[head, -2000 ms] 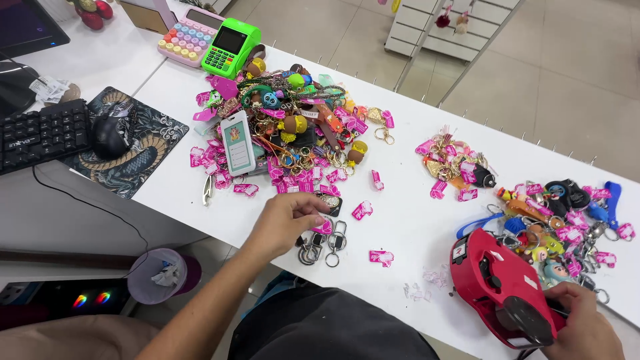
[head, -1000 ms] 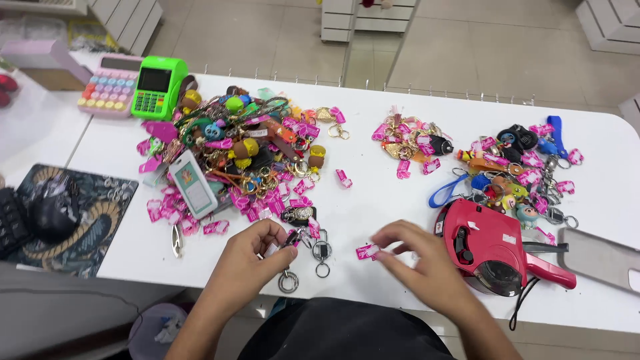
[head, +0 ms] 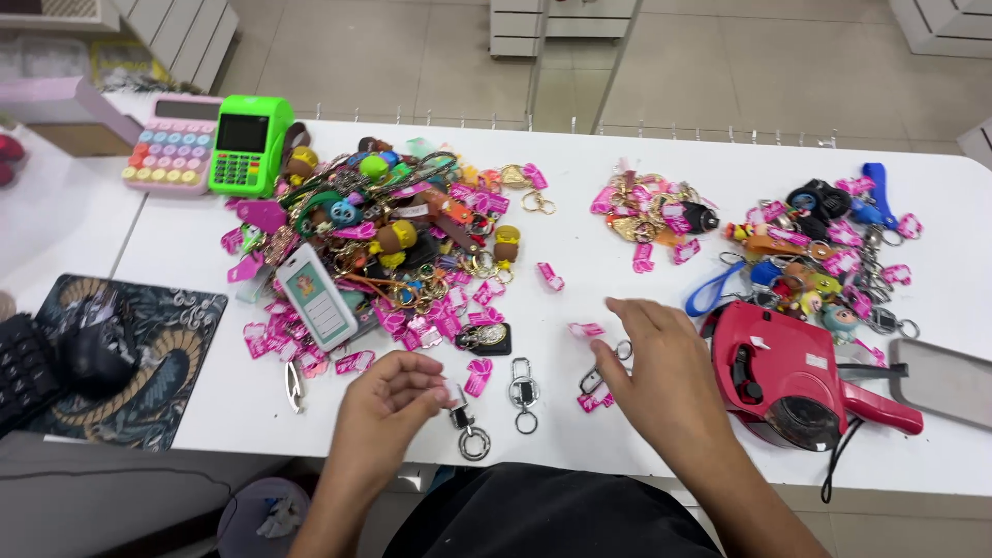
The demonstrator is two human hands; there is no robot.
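My left hand [head: 403, 395] pinches the top of a black-and-silver metal keychain [head: 463, 418], its ring lowest. A similar keychain [head: 524, 393] lies on the white counter between my hands. My right hand [head: 651, 356] is over the counter, fingers apart, beside another metal keychain [head: 593, 380] with a pink tag [head: 595, 398] and below a loose pink tag [head: 586, 329]. Whether its fingers touch either is unclear. A red handheld price labeler [head: 783, 372] lies right of that hand. A large pile of tagged keychains [head: 395, 232] stands beyond my left hand.
Two smaller keychain piles [head: 647, 205] [head: 821, 248] lie at the back and right. A green card terminal [head: 249, 147] and pink calculator [head: 172, 146] stand at back left. At left are a mouse [head: 97, 349] on a patterned mat [head: 170, 349] and a keyboard [head: 23, 372]. Metal prongs line the far edge.
My right hand held the red labeler two seconds ago, then a pink tag one second ago; the labeler now rests on the counter. A metal keychain with a pink tag now lies near that hand.
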